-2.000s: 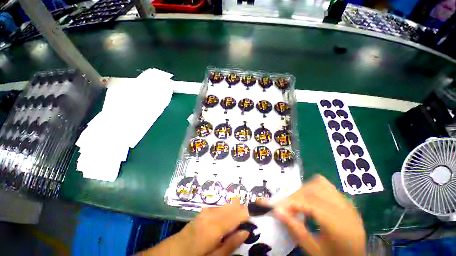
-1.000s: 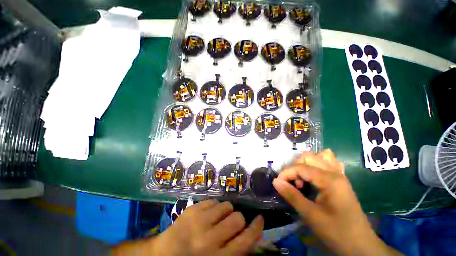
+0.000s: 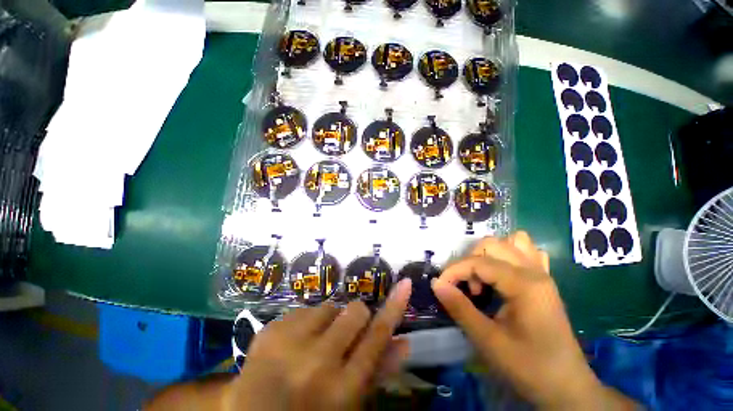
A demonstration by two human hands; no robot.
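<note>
A clear tray (image 3: 229, 265) holds rows of round modules with gold-orange circuitry. In its front row, the fourth module (image 3: 419, 290) is plain black on top. My left hand (image 3: 313, 349) is over the tray's front edge, its index fingertip at the left edge of that disc. My right hand (image 3: 514, 309) has thumb and forefinger close together at its right edge; whether they pinch the pad is unclear. The right hand partly hides a dark disc in the corner. Part of a sticker sheet (image 3: 243, 329) shows beside my left hand; whether that hand holds it is hidden.
Plain white liner strips (image 3: 120, 104) lie left of the tray. Another sticker sheet (image 3: 595, 160) lies on the green bench to the right, near a white fan (image 3: 711, 249). Clear ridged trays (image 3: 16, 177) stand at far left. A blue bin (image 3: 149, 345) is below the bench.
The hands moved from the hand-held sticker sheet to the front-row module, which became plain black. My left index finger has since reached onto the disc's edge. The view tilted down and closer.
</note>
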